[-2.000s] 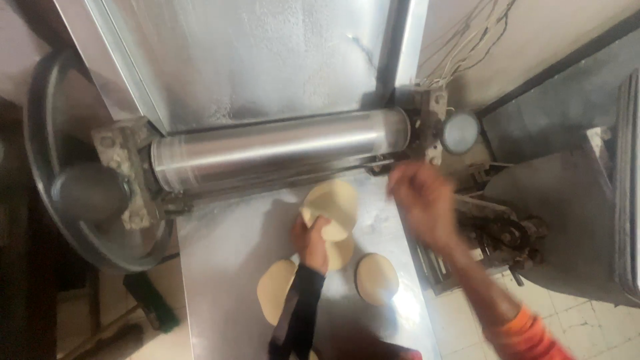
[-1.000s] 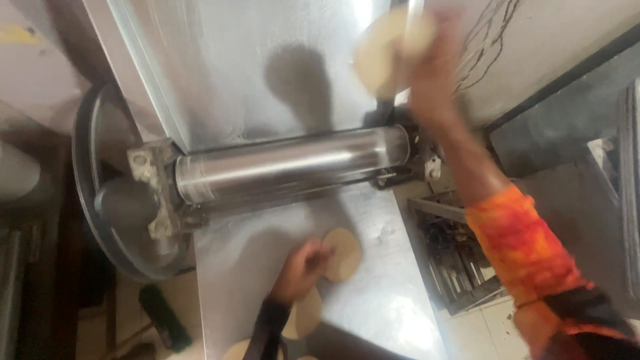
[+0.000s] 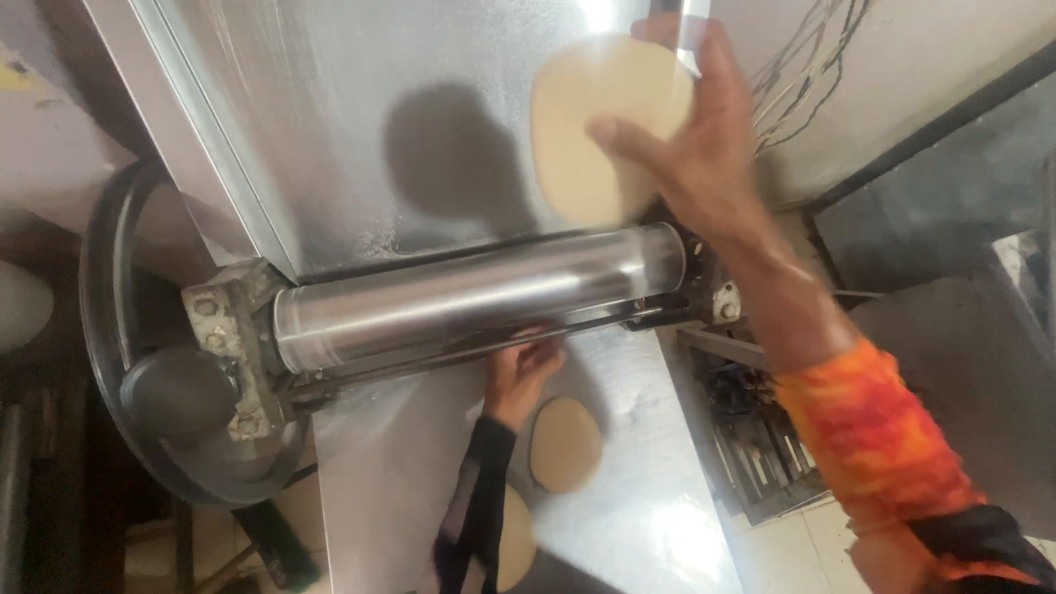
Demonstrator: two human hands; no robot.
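Note:
My right hand (image 3: pixel 693 148) holds a flat round of dough (image 3: pixel 606 128) above the rear metal tray (image 3: pixel 313 124), thumb on its face. In front of the tray lies the steel roller (image 3: pixel 487 289) of a dough sheeter. My left hand (image 3: pixel 524 371) reaches to the roller's near lower edge, over the front metal sheet (image 3: pixel 379 470); its fingertips are partly hidden under the rod, and whether it holds anything is unclear. Beside it a small dough round (image 3: pixel 566 445) lies on the sheet. Another dough round (image 3: pixel 516 540) is partly covered by my left forearm.
A large flywheel (image 3: pixel 99 330) stands at the roller's left end, beside a bolted bracket (image 3: pixel 219 318). Wires (image 3: pixel 813 74) hang along the wall at the upper right. A metal frame (image 3: pixel 742 412) stands right of the front sheet, above a tiled floor.
My right hand has moved from near the roller's right end to above the rear tray, where it holds a dough round. My left hand has moved from the dough rounds up to the roller's near edge.

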